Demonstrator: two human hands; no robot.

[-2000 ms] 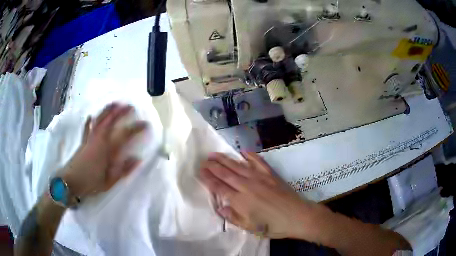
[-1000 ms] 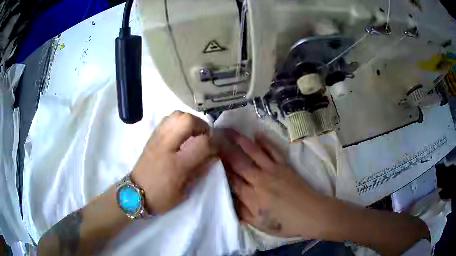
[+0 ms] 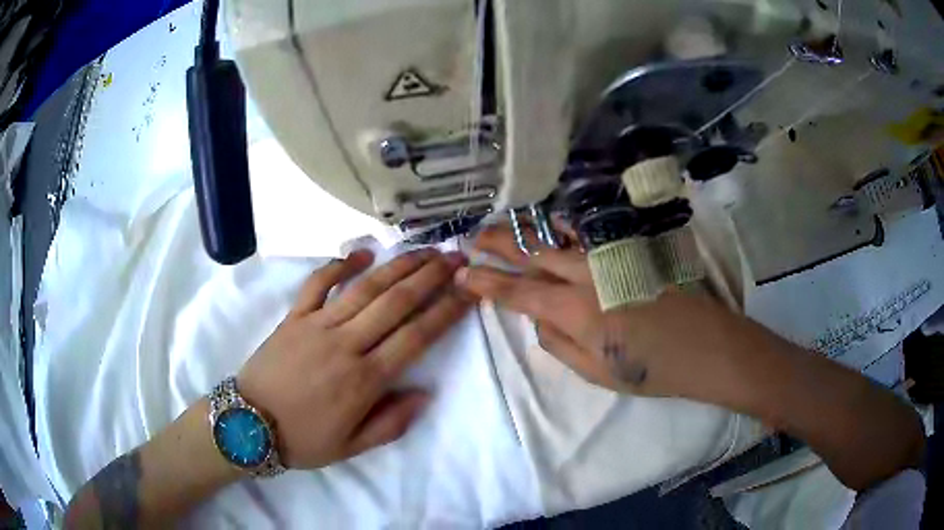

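White cloth [image 3: 155, 311] lies spread over the table and under the sewing machine head [image 3: 311, 114]. A straight edge or seam line [image 3: 505, 388] runs down it from the needle area. My left hand [image 3: 357, 352] lies flat on the cloth left of this line, fingertips close below the presser foot area. My right hand [image 3: 600, 331] lies palm down on the cloth right of the line, its fingertips close to my left fingertips. Some right fingers reach under the head, partly hidden by it. Neither hand pinches the cloth. The needle tip cannot be made out.
A black elongated bar [image 3: 220, 160] hangs left of the head. Ribbed cream knobs [image 3: 623, 274] stick out just above my right hand. A printed ruler [image 3: 875, 319] runs along the table at right. Crumpled white cloth [image 3: 792, 499] lies low at right.
The cloth and both hands have moved from the open table to under the machine head. My left hand has gone from bunched to flat with fingers extended. The view has moved closer to the machine.
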